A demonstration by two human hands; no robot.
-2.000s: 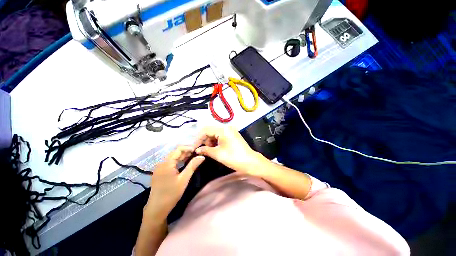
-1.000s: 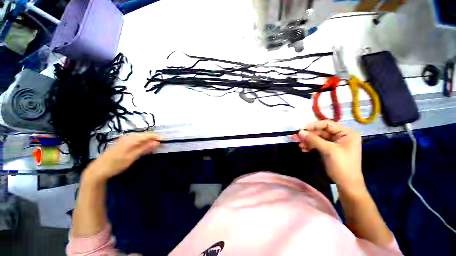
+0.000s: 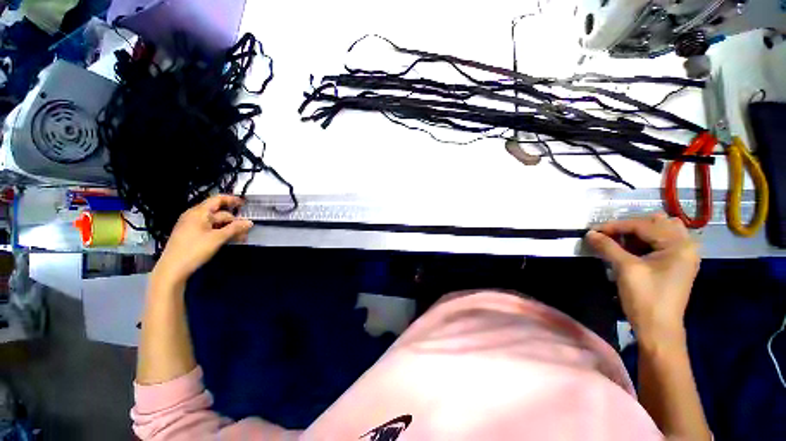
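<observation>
A narrow black strip (image 3: 414, 229) is stretched nearly straight between my hands along the near table edge, just below the pale ruler band (image 3: 327, 209). My left hand (image 3: 200, 237) pinches its left end, beside the tangled black strip pile (image 3: 168, 142). My right hand (image 3: 651, 254) pinches its right end between thumb and fingers, below the scissors. The scissors (image 3: 708, 185) lie with one red and one yellow handle loop towards me. A loose bundle of cut black strips (image 3: 483, 112) lies across the table behind the held strip.
A small brown oval piece (image 3: 522, 152) lies by the bundle. A dark phone (image 3: 770, 172) is cut off at the right edge. The sewing machine (image 3: 642, 26) is at the upper right. A grey vented housing (image 3: 65, 129), purple bin (image 3: 194, 21) and orange-yellow spool (image 3: 105, 228) are at left.
My hands have moved further apart, with a longer length of strip stretched between them. The view has shifted, so the scissors and phone now appear further right.
</observation>
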